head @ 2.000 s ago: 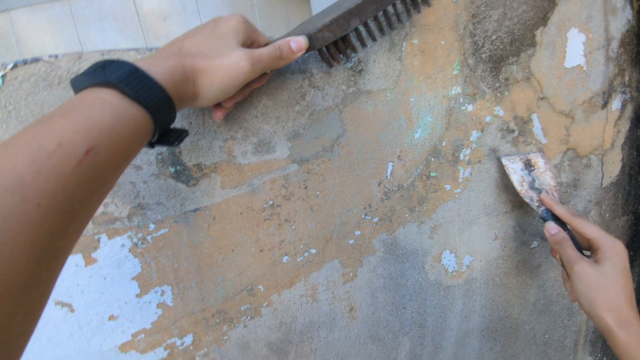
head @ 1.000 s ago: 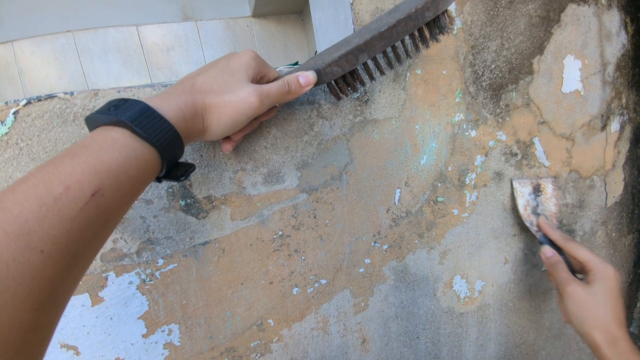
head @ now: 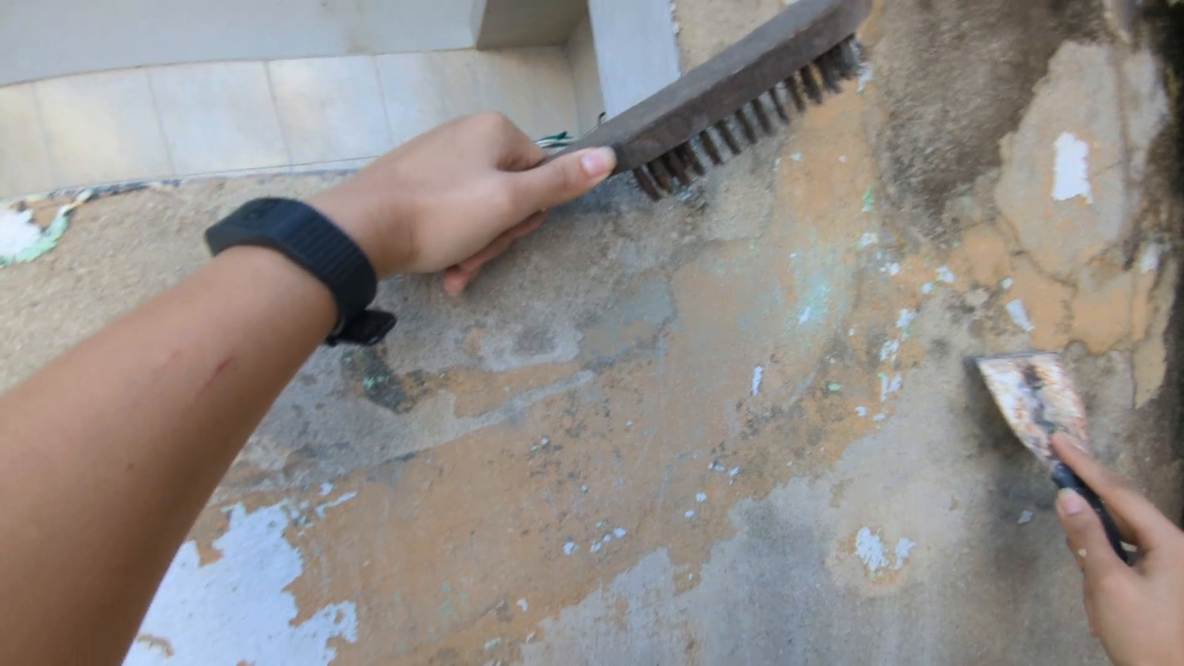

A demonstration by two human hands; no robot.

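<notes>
My left hand (head: 472, 194), with a black band on its wrist, grips the handle end of a wire brush (head: 731, 83). The brush slants up to the right at the top of the wall, its dark bristles facing down against or close to the surface. At the lower right, my right hand (head: 1128, 546) holds a paint scraper (head: 1036, 402) by its dark handle, the index finger on the blade. The blade is stained, and its wide edge points up and left at the wall. The wall (head: 601, 444) shows bare grey and orange-tan patches with small flakes of pale paint.
A larger patch of pale paint (head: 240, 592) remains on the wall at the lower left. Beyond the wall's upper edge lie light tiles (head: 324, 106) and a pale upright post (head: 634, 46). Dark staining runs down the far right side.
The view has shifted, showing more of the tiles at the top. The scraper has moved a little down the wall. Both tools stay held.
</notes>
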